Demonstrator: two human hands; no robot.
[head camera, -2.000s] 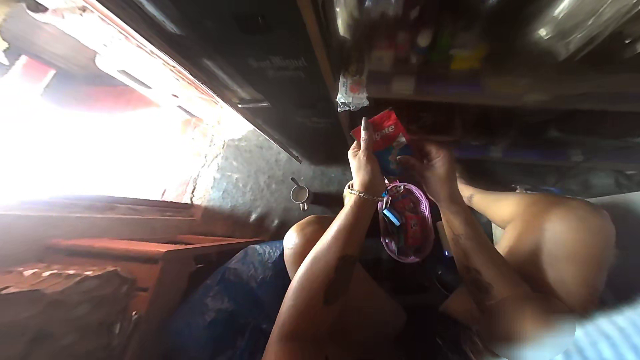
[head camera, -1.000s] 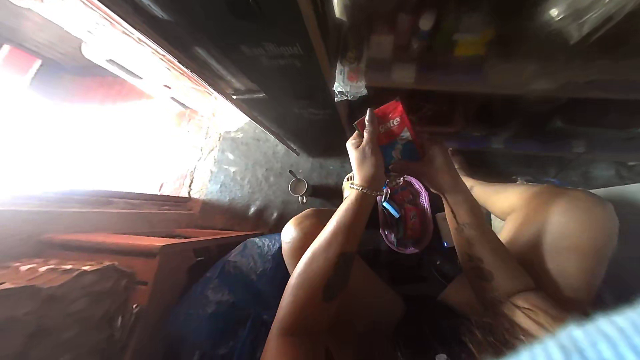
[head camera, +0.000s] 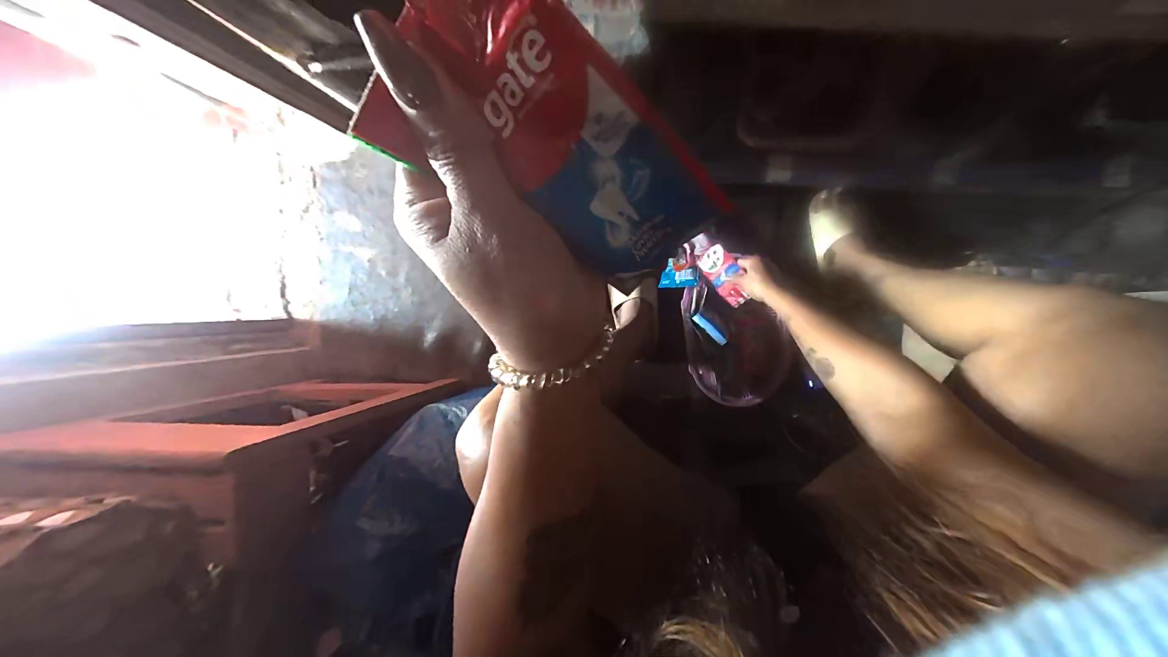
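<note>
My left hand (head camera: 484, 219), with a chain bracelet at its wrist, holds a red and blue Colgate packet (head camera: 584, 137) close to the camera, thumb over its upper left part. Farther down, my right hand (head camera: 757, 276) has its fingers on a smaller red and white packet (head camera: 721, 269). A small blue packet (head camera: 678, 274) lies just left of that one. Below them, between the legs, is a clear pouch with a pink rim (head camera: 741, 401); a light blue tag (head camera: 709, 328) shows at its upper left. The pouch's contents are too dark to name.
A reddish wooden frame (head camera: 237, 438) stands at the left, with a dark rough bundle (head camera: 100, 575) below it. Dark blue plastic or cloth (head camera: 401, 511) lies beside the left knee. Dark shelving (head camera: 894, 173) runs across the upper right. Hair hangs at the lower right.
The left hand has brought the Colgate packet up much nearer the camera. My right hand has come away from it and is now at the smaller packet above the pouch.
</note>
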